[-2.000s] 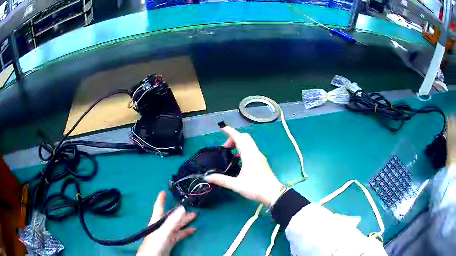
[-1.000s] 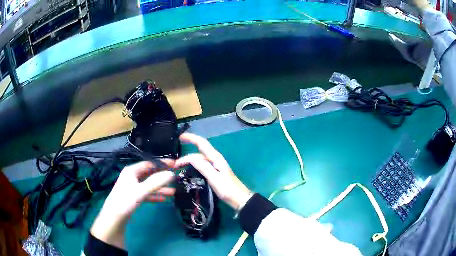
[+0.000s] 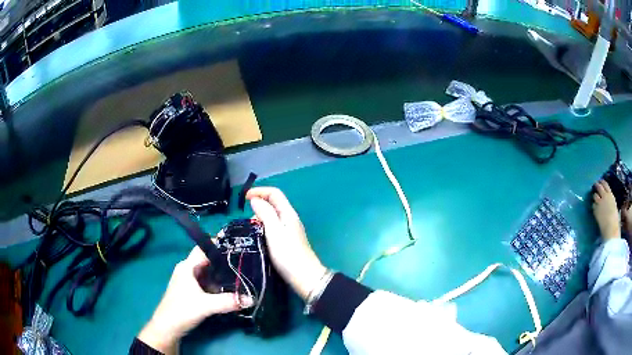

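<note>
A black corded unit (image 3: 260, 277) stands in front of me on the green bench, its open side with red and white wires facing up. My left hand (image 3: 190, 298) grips its left side, thumb near the wires at the lower end. My right hand (image 3: 284, 239) is at the unit's upper right edge, with a short black adhesive strip (image 3: 247, 191) upright at its fingertips. The thick black power cord (image 3: 166, 204) arches from the unit to the left. Whether my right fingers also press on the unit is unclear.
Two more black units (image 3: 192, 177) lie partly on a cardboard sheet (image 3: 90, 156). Coiled cords (image 3: 104, 243) lie left. A cream tape roll (image 3: 341, 136) trails a liner (image 3: 395, 184). At right are a corded unit, a sheet of small dark pieces (image 3: 545, 243) and another person's hands (image 3: 607, 211).
My left hand has moved down to grip the unit, which now sits more upright and higher. My right hand holds the black strip raised above the unit. The neighbour's hands now touch the unit at right.
</note>
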